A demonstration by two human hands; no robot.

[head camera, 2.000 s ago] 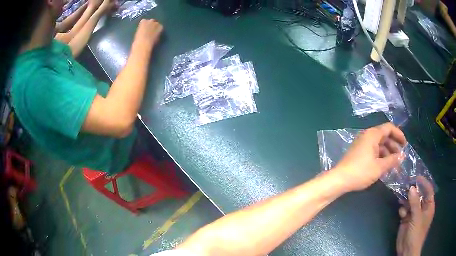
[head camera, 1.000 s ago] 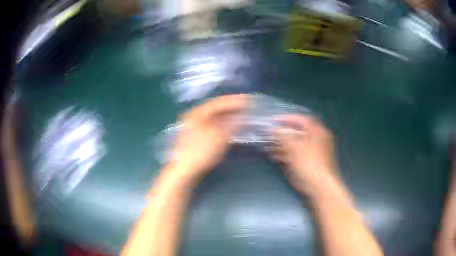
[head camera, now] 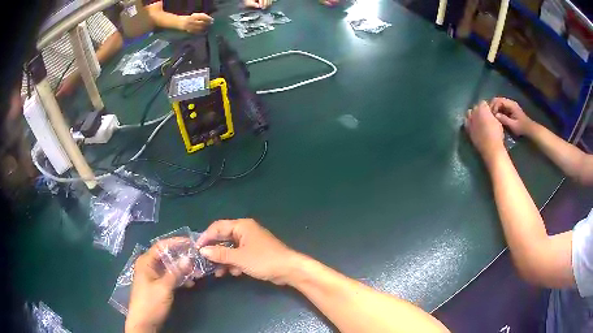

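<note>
A clear zip-lock bag (head camera: 177, 258) is between my two hands at the lower left, above the dark-green table. My left hand (head camera: 151, 276) holds its left side. My right hand (head camera: 244, 250) pinches its right side with thumb and fingers. Small dark or glinting lines show near the right fingertips; I cannot tell what they are. Another clear bag (head camera: 123, 283) shows flat on the table behind my left hand, partly hidden by it.
A bag pile (head camera: 123, 207) lies by the wooden post (head camera: 69, 133). Beyond are a yellow-framed black unit (head camera: 207, 117), a long black tool (head camera: 242, 88), looping cables and a power strip (head camera: 45, 135). Another person's hands (head camera: 489, 127) are at right; more bags lie at the far side.
The view has swung right, bringing the yellow-framed unit and the person at right into view. My hands are now close together on the bag; the previous frame is blurred.
</note>
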